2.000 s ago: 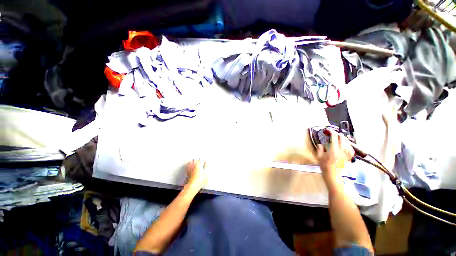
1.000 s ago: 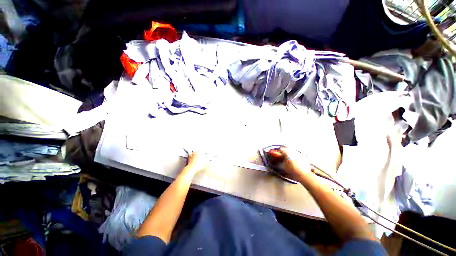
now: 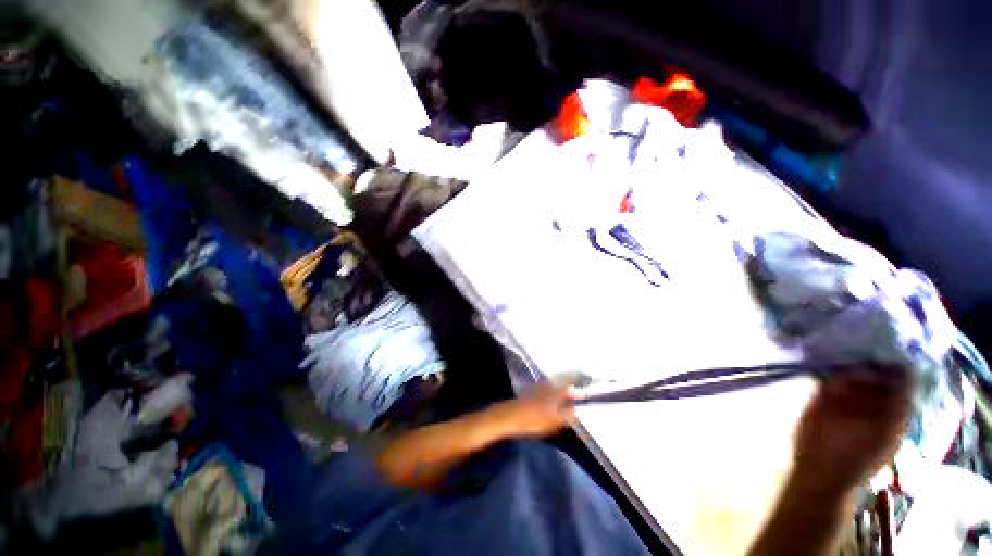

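A long narrow dark-edged fabric strip (image 3: 696, 382) is stretched between my two hands above the white pressing table (image 3: 495, 255). My left hand (image 3: 541, 407) holds its near end at the table's front edge, fingers pinched. My right hand (image 3: 859, 418) is dark and blurred at the right; the strip's other end runs to its fingers, and its grip shows only roughly. The iron is not in view.
A blurred bundle of pale cut pieces (image 3: 810, 282) lies just beyond my right hand. Loose strips (image 3: 631, 252) and red-orange cloth (image 3: 677, 98) lie at the table's far end. Light blue fabric (image 3: 375, 353) hangs below the table's edge, left of my left arm.
The view has turned strongly to the left and blurred. My right hand has let go of the iron and moved onto the strip, which is now stretched up between both hands.
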